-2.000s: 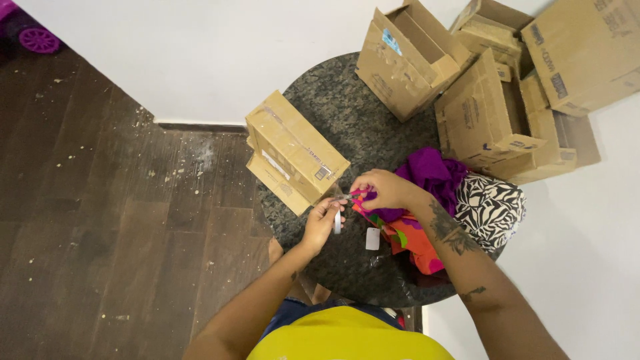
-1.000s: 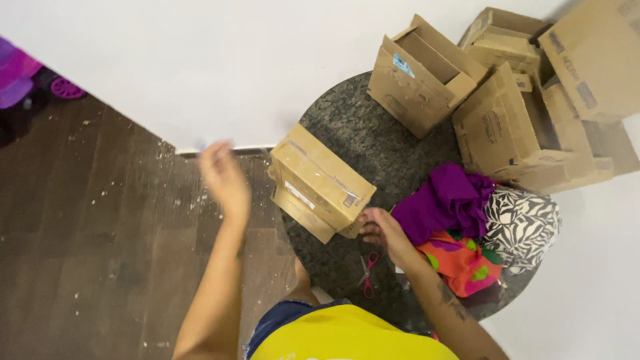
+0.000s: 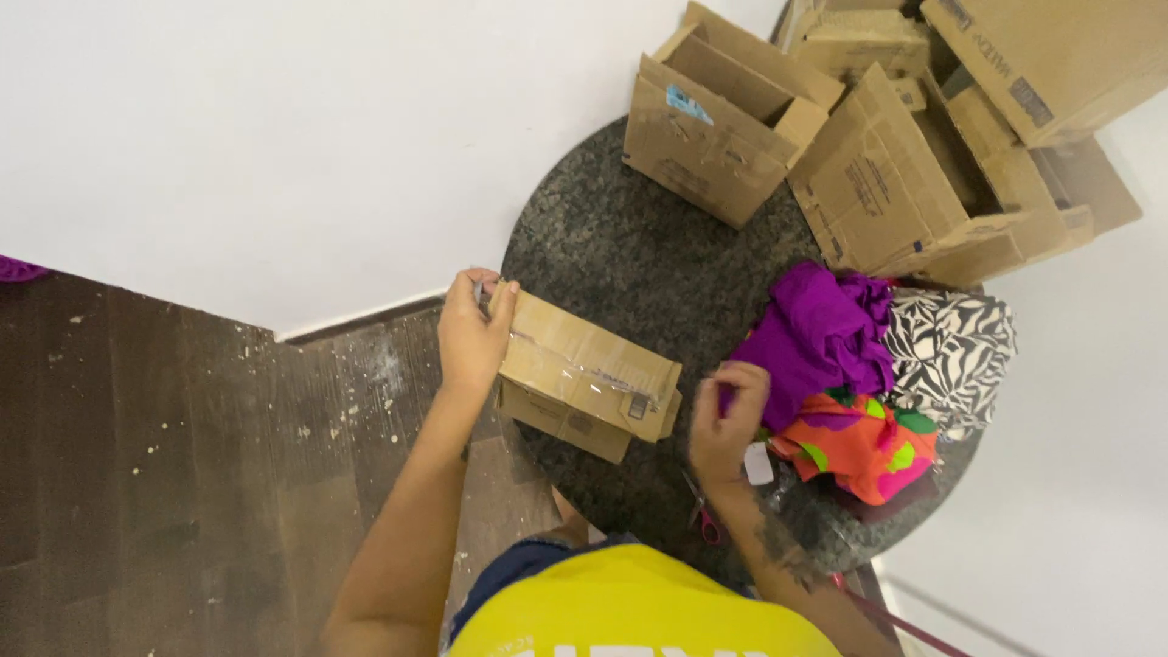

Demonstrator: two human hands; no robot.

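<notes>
My left hand (image 3: 476, 324) is at the far left end of a small cardboard box (image 3: 584, 365), thumb against its edge; a bit of something clear or whitish shows by the fingers, too small to name. To the right of the box is my right hand (image 3: 730, 415), blurred, its fingers curled, in front of the purple cloth (image 3: 817, 342); whether it holds anything cannot be told. Scissors with pink handles (image 3: 709, 526) lie on the dark stone table (image 3: 630, 228) below that hand. A white tag (image 3: 757, 464) lies beside the right wrist.
Orange patterned cloth (image 3: 862, 447) and black-and-white cloth (image 3: 949, 356) lie at the table's right. Open cardboard boxes (image 3: 703, 137) (image 3: 876, 182) stand at the back, with a larger box (image 3: 1049, 64) stacked above. A white wall (image 3: 319, 137) adjoins the table.
My left hand has come from out over the floor to the far end of the small box. My right hand has left the box's near end and moved right. Earlier, both hands were together over the scissors.
</notes>
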